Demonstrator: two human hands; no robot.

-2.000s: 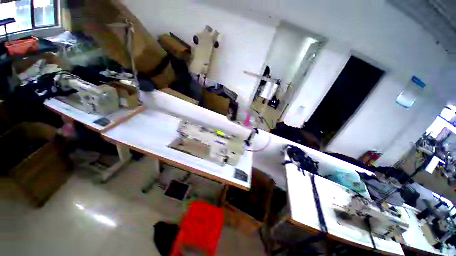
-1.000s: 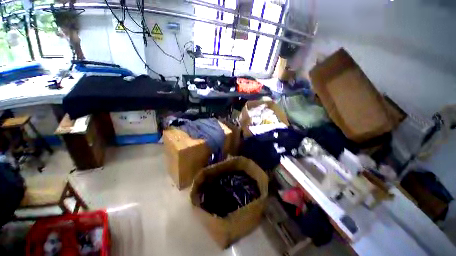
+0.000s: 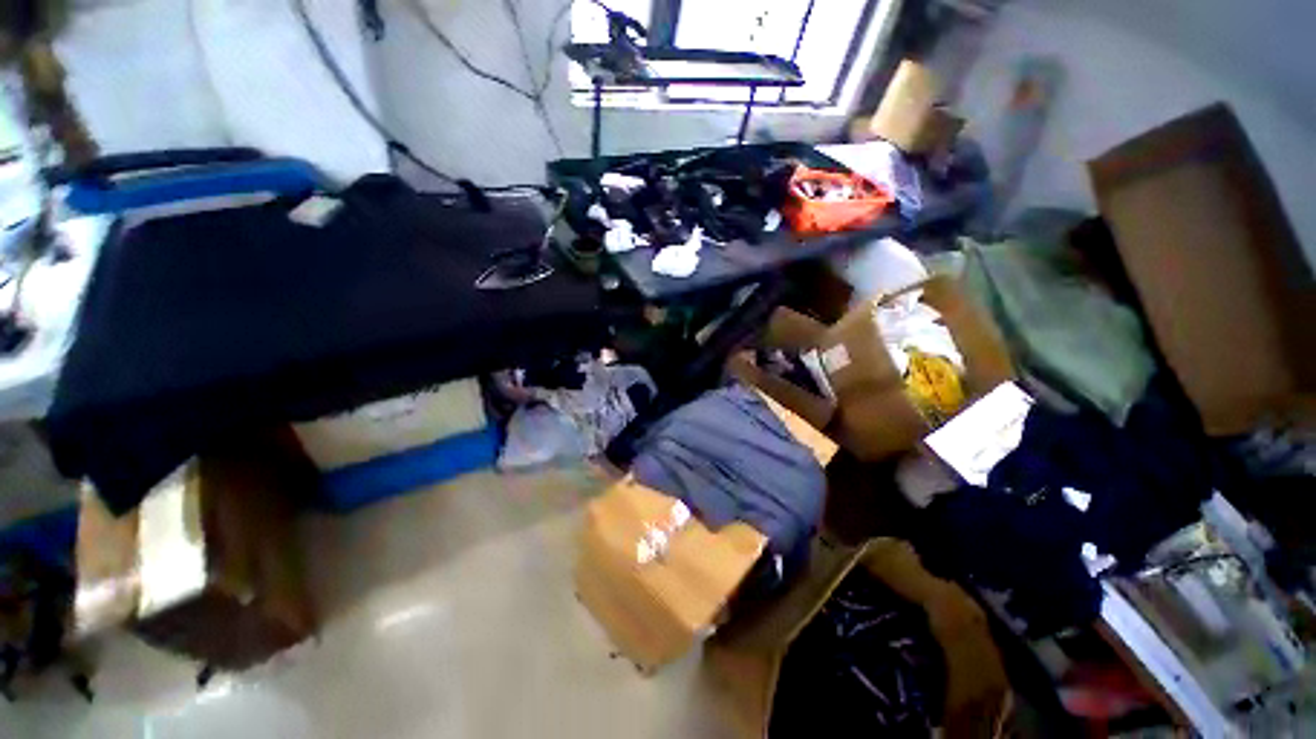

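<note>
Neither of my hands is in the picture. The pressing table with its black cloth cover [image 3: 347,296] stands ahead on the left. A steam iron [image 3: 515,266], blurred, is at its right end. A small pale block [image 3: 316,211] lies near its back edge. The side table [image 3: 678,274] adjoins it on the right, with black and white scraps [image 3: 697,202] and an orange basket [image 3: 836,198] on top. A greyish-blue garment bundle [image 3: 743,459] hangs over an open carton [image 3: 657,566] in front of the tables.
A carton of dark pieces [image 3: 974,621] stands at the bottom right. Another carton [image 3: 862,378] holds white and yellow things. Dark cloth [image 3: 1032,498] lies beside a partly visible sewing machine table [image 3: 1155,657]. A big carton [image 3: 1209,274] leans at right. A brown box [image 3: 217,570] stands under the pressing table.
The view has swung left from the sewing machines and come closer to the pressing table. The red crate and wooden stool have left the picture.
</note>
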